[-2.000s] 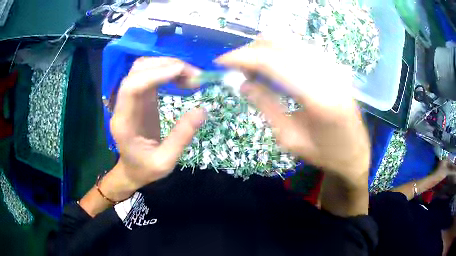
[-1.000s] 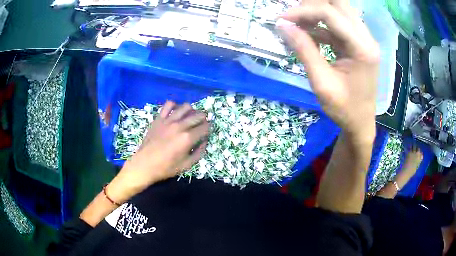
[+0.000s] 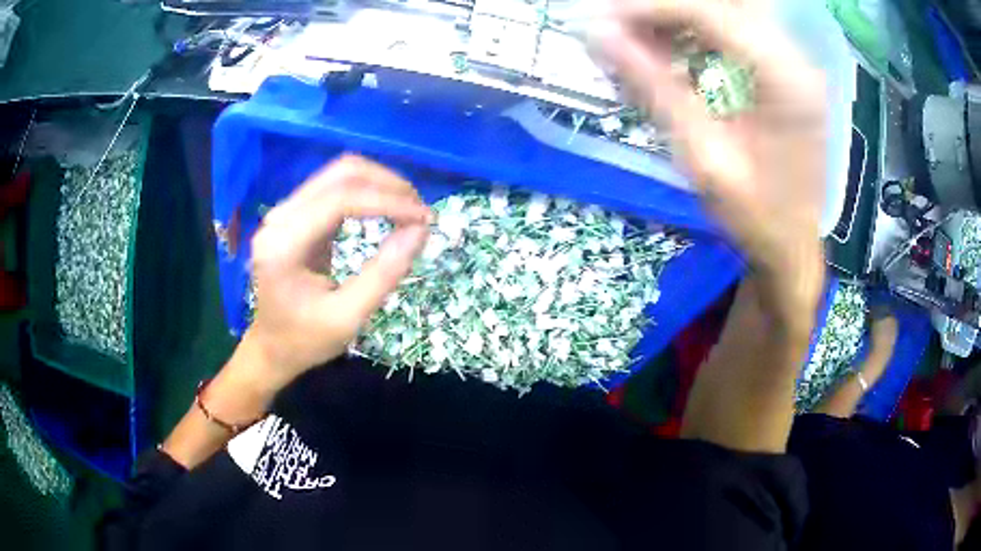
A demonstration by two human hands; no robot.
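A blue parts bin (image 3: 430, 135) sits in front of me, holding many loose white pieces with green leads (image 3: 516, 291). My left hand (image 3: 333, 258) is above the left part of the pieces, thumb and forefinger curled towards each other. It is blurred and I cannot tell if a piece is between the fingertips. My right hand (image 3: 742, 129) is raised at the upper right, by the metal fixture (image 3: 506, 38) and over the clear tub. It is strongly blurred, its top is cut off by the frame edge, and I cannot tell whether it holds anything.
The clear tub (image 3: 844, 151) is right of the fixture. A dark green crate (image 3: 138, 258) of similar pieces is at the left. At the right are another person's arm (image 3: 869, 371), a second blue bin (image 3: 898, 355) and a neighbouring machine (image 3: 949, 145). Thin cables (image 3: 221, 48) lie at the upper left.
Over two seconds the hands separated from above the bin. The left hand went down into the pieces and has lifted out, fingers curled. The right hand moved up towards the fixture and stays raised.
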